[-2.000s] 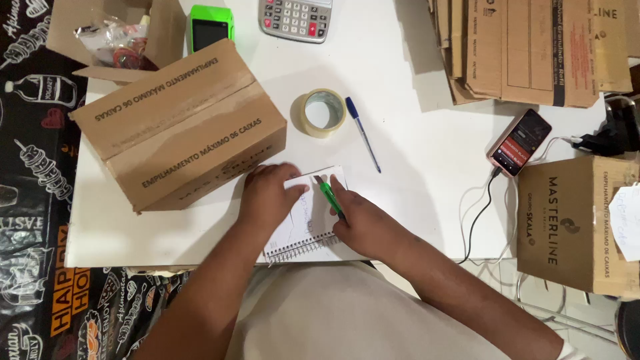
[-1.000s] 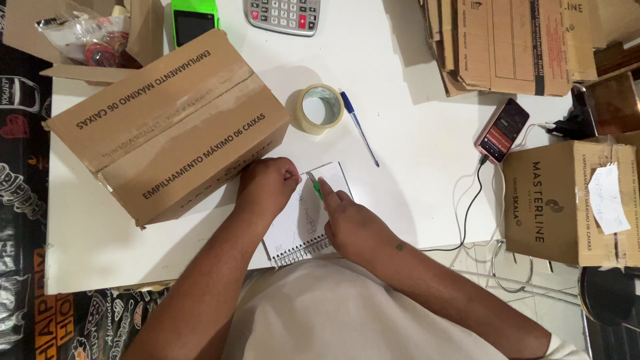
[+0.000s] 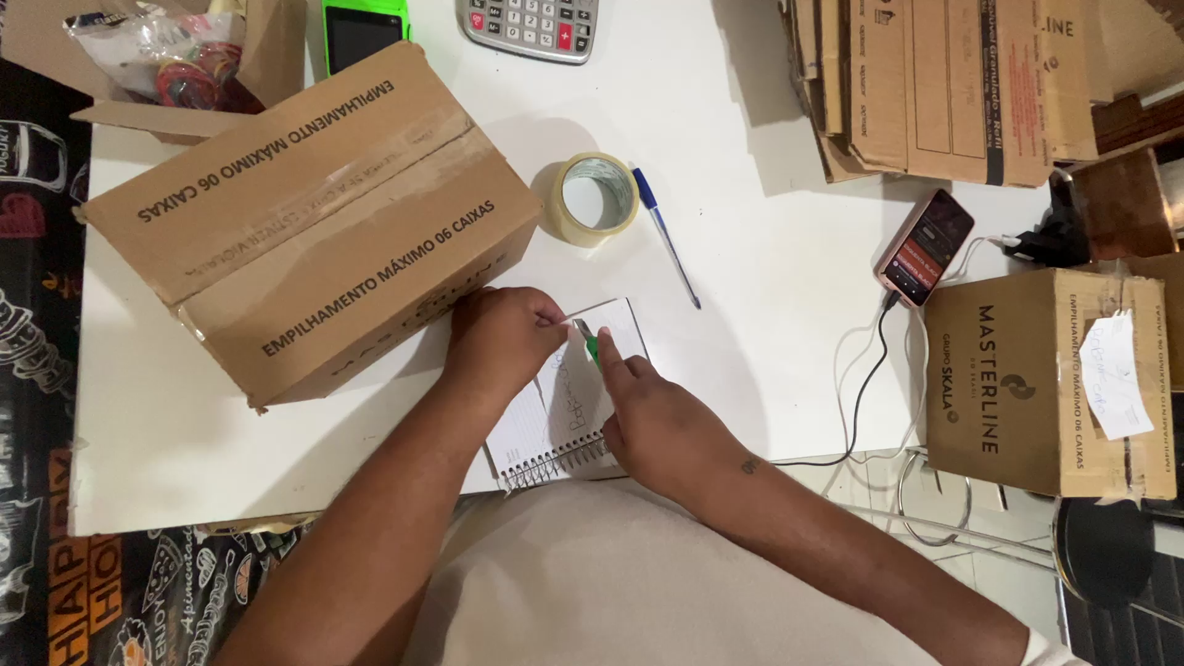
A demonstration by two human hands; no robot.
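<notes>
My right hand (image 3: pixel 652 412) grips a green-handled cutting tool (image 3: pixel 588 342), perhaps a utility knife, its tip at the upper part of a spiral notebook (image 3: pixel 527 442). Pinched at the page's upper left edge, my left hand (image 3: pixel 507 335) holds what looks like the paper's edge, close to the tool's tip. The page bears handwriting. A closed cardboard box (image 3: pixel 305 222) stands just left of my left hand. Beyond the notebook lie a roll of clear tape (image 3: pixel 592 199) and a blue pen (image 3: pixel 668 239). The fingertips partly hide the cut area.
An open carton (image 3: pixel 166 116) with plastic bags sits back left, near a green-cased device (image 3: pixel 365 32) and a calculator (image 3: pixel 529 28). Flattened cardboard (image 3: pixel 953 92) is stacked back right. A cabled phone (image 3: pixel 925 248) lies near another box (image 3: pixel 994 379) at the right.
My left hand has moved from the page's left side to its upper edge, near the tool's tip. My right hand still holds the green tool, now with the index finger extended along it.
</notes>
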